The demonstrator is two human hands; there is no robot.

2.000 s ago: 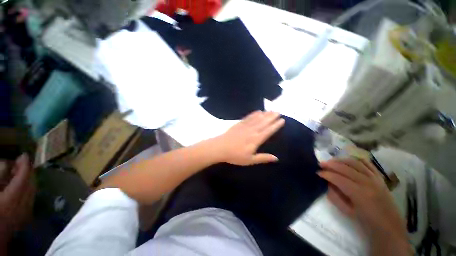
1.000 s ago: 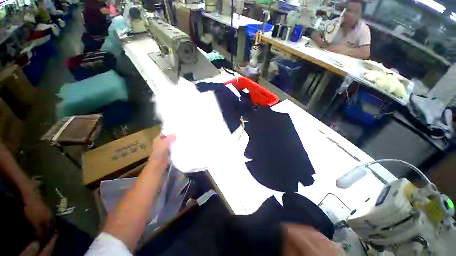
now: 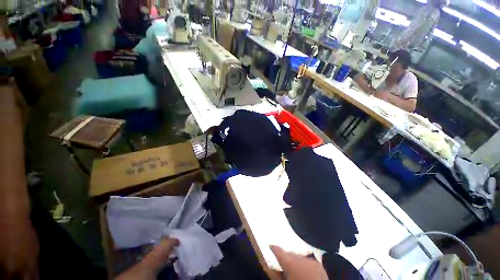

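My left hand [image 3: 156,258], at the bottom edge, pinches a white sheet [image 3: 198,249] over the open carton, where more pale sheets [image 3: 143,214] lie. My right hand [image 3: 300,267] is cut off by the bottom edge at the table's near edge; whether it grips anything is hidden. A black fabric panel [image 3: 323,194] lies flat on the white table [image 3: 260,205]. Bunched black panels [image 3: 252,143] lie beyond it. Another black piece [image 3: 340,268] lies beside my right hand.
The brown carton's flap [image 3: 143,168] stands up at left. A red basket [image 3: 296,130] is at the table's far edge. A lamp [image 3: 404,247] and machine top [image 3: 452,270] are at lower right. A sewing machine [image 3: 222,71] stands ahead. Another person's arm [image 3: 15,180] is at far left.
My left hand has moved the white sheet from over the table down to the carton, uncovering the far black panels. My right hand now shows at the table's near edge. The view has tilted up.
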